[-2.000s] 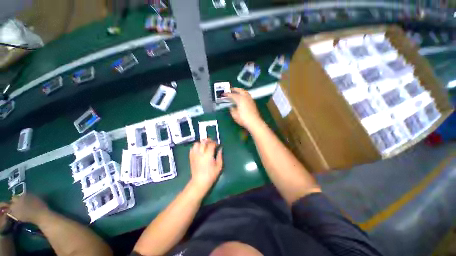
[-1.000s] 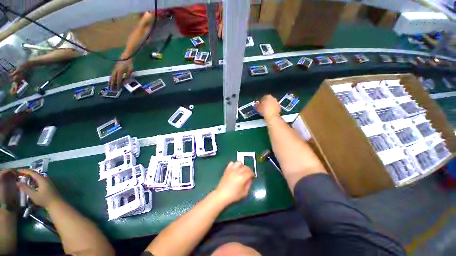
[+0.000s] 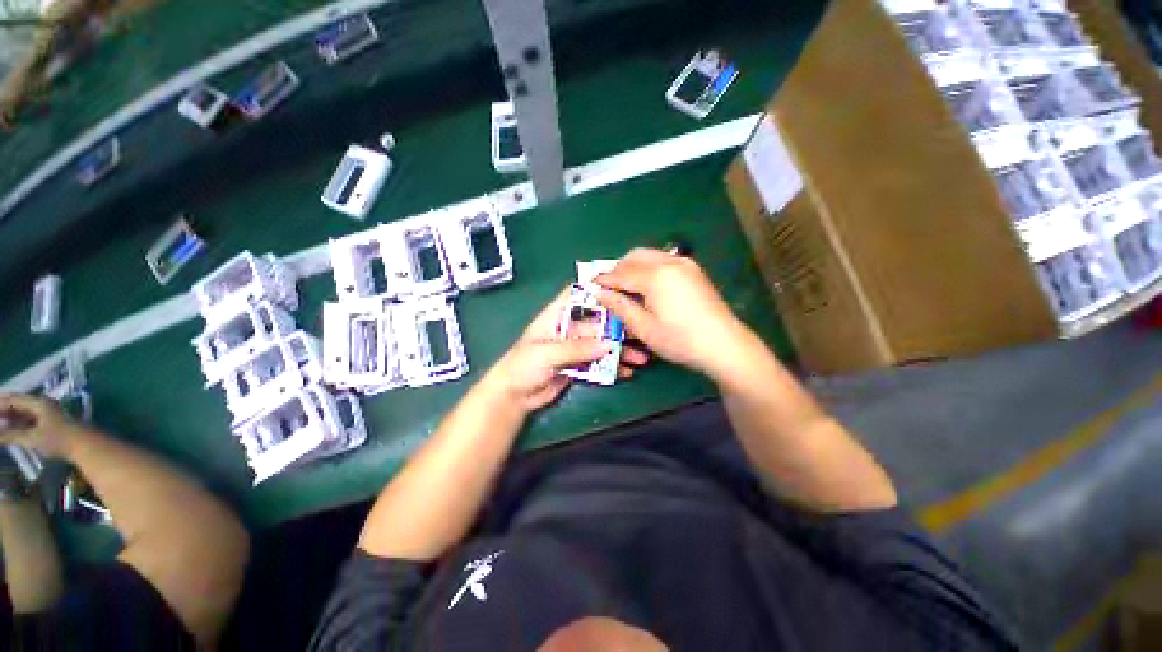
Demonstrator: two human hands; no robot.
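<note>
My left hand (image 3: 538, 361) and my right hand (image 3: 673, 306) both hold a white part-assembled unit (image 3: 589, 334) low in front of me, above the green bench. The unit has an open window and a blue strip along its right side. My left fingers grip its left and lower edges. My right fingers are on its upper right part and hide that end. Stacked white housings (image 3: 431, 341) stand left of my hands, with more piles (image 3: 283, 431) farther left.
A large brown carton (image 3: 879, 191) filled with white pieces stands at the right. A metal upright (image 3: 525, 96) rises from the pale rail (image 3: 663, 155). Beyond it, units (image 3: 701, 84) lie on the green conveyor. Another person's arm (image 3: 153, 503) is at the lower left.
My right hand has come back from the conveyor to my left hand. Both hands now hold a unit with a blue strip. The view has shifted.
</note>
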